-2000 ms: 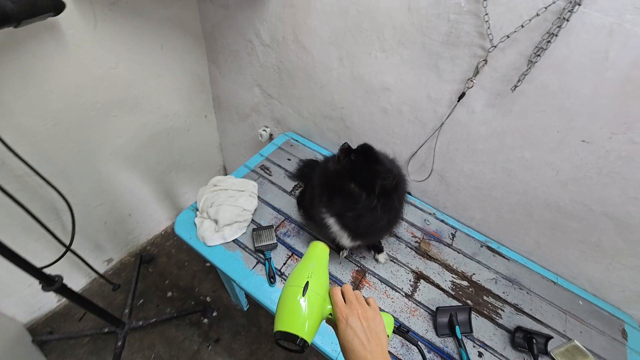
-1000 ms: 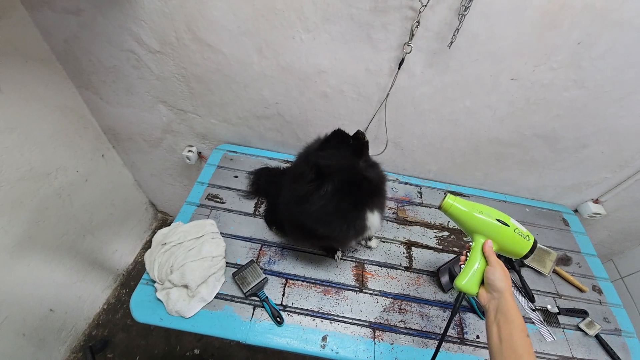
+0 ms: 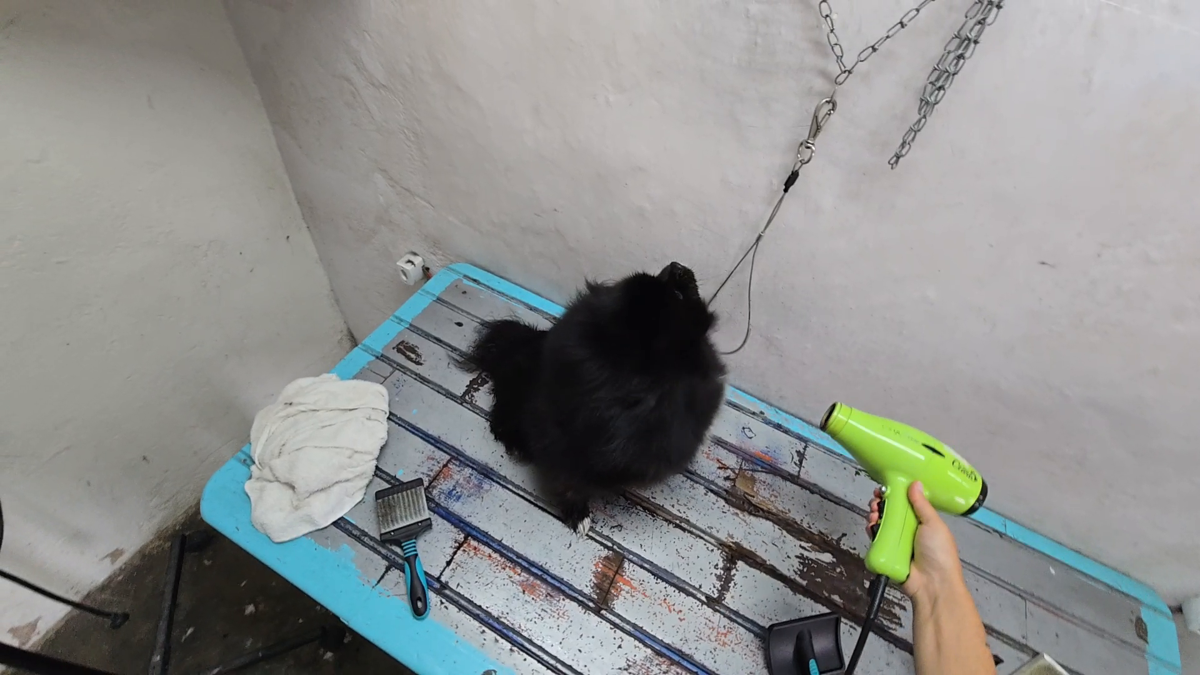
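My right hand (image 3: 923,548) grips the handle of a lime-green hair dryer (image 3: 905,459) over the right part of a worn grooming table (image 3: 525,562). The dryer's nozzle points left, toward a fluffy black dog (image 3: 628,394) on the table, with a gap between them. The dog's snout is raised toward the wall. A wire grooming loop (image 3: 750,253) hangs by a clip from a chain and runs down behind the dog's head. A slicker brush (image 3: 405,539) lies at the table's near left, beside a crumpled white cloth (image 3: 319,455). My left hand is out of the picture.
A second brush with a black head (image 3: 804,645) lies at the near edge of the view, close to the dryer's cord (image 3: 864,623). Another chain (image 3: 947,80) hangs on the wall. A white wall fitting (image 3: 411,268) is behind the table's left corner. Dark stand legs (image 3: 169,600) are on the floor.
Two seconds ago the dryer was at the table's near edge, in front of the dog; now it is on the dog's right side in the view. The dog's head has turned up toward the wall.
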